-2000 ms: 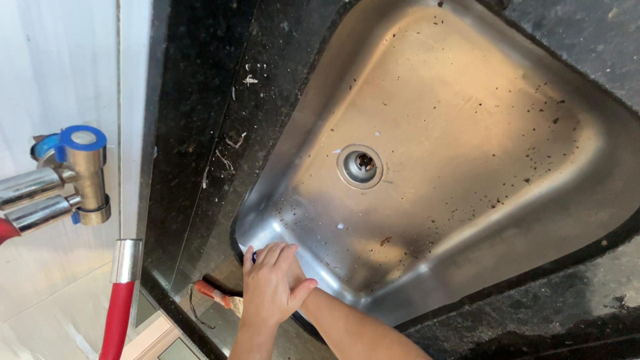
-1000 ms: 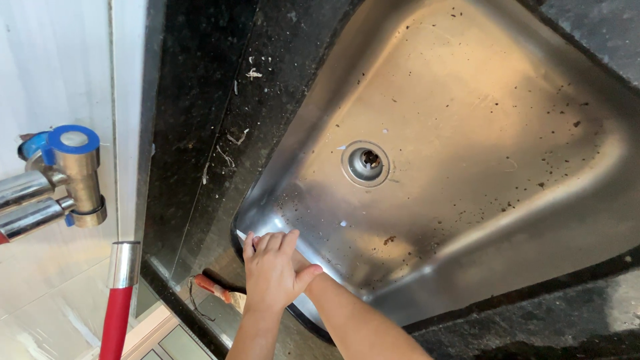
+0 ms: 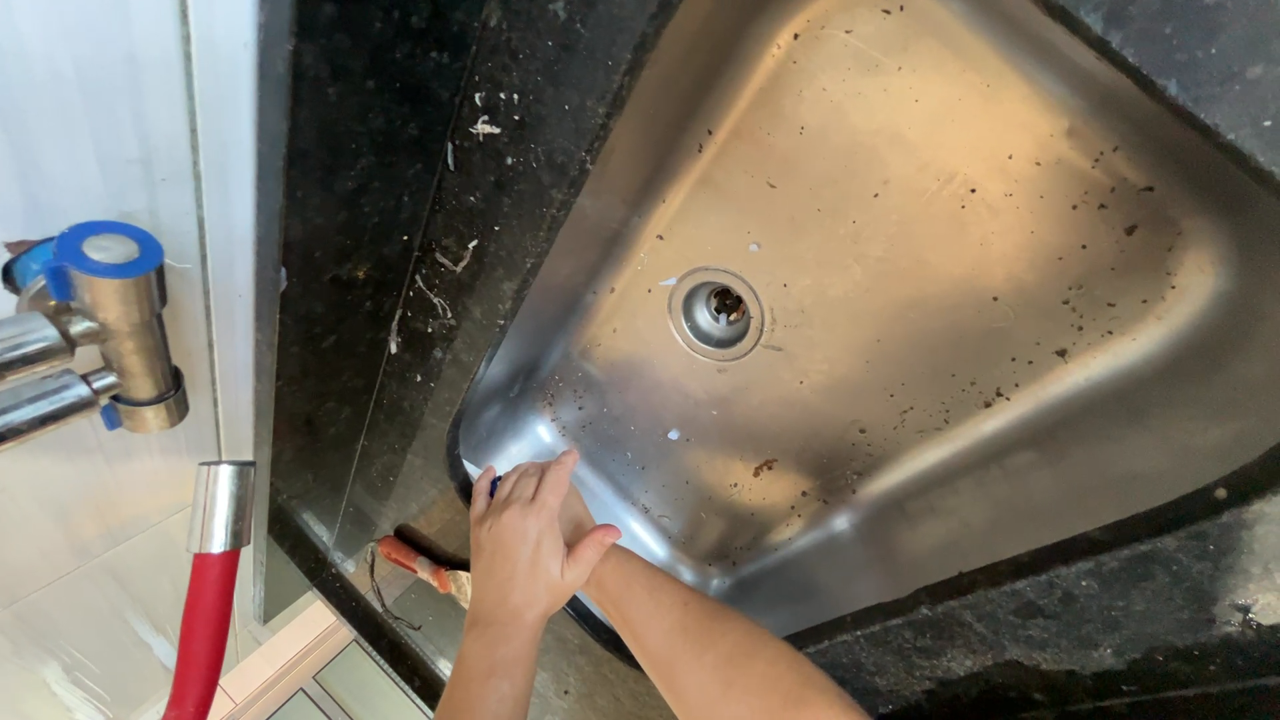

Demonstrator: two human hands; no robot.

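Observation:
At the lower left corner of the stainless steel sink (image 3: pixel 900 250), my left hand (image 3: pixel 525 530) lies across my right hand (image 3: pixel 572 515), its fingers slightly spread and its thumb out to the side. My right hand is mostly hidden beneath it; only a part shows behind the left fingers, and its forearm comes in from the lower right. A small blue piece (image 3: pixel 495 486) shows between the left fingers at the sink's rim; what it belongs to is hidden. Dark crumbs and a few pale bits lie on the sink floor around the drain (image 3: pixel 716 313).
Black stone countertop (image 3: pixel 370 200) with pale scraps surrounds the sink. A tool with an orange-red handle (image 3: pixel 412 560) lies left of my hands. Further left are a metal valve fitting with a blue ring (image 3: pixel 130 320) and a red hose (image 3: pixel 205 630) with a metal end.
My left fingers have shifted slightly over the right hand since the earliest frame. Both hands stay at the same corner of the sink.

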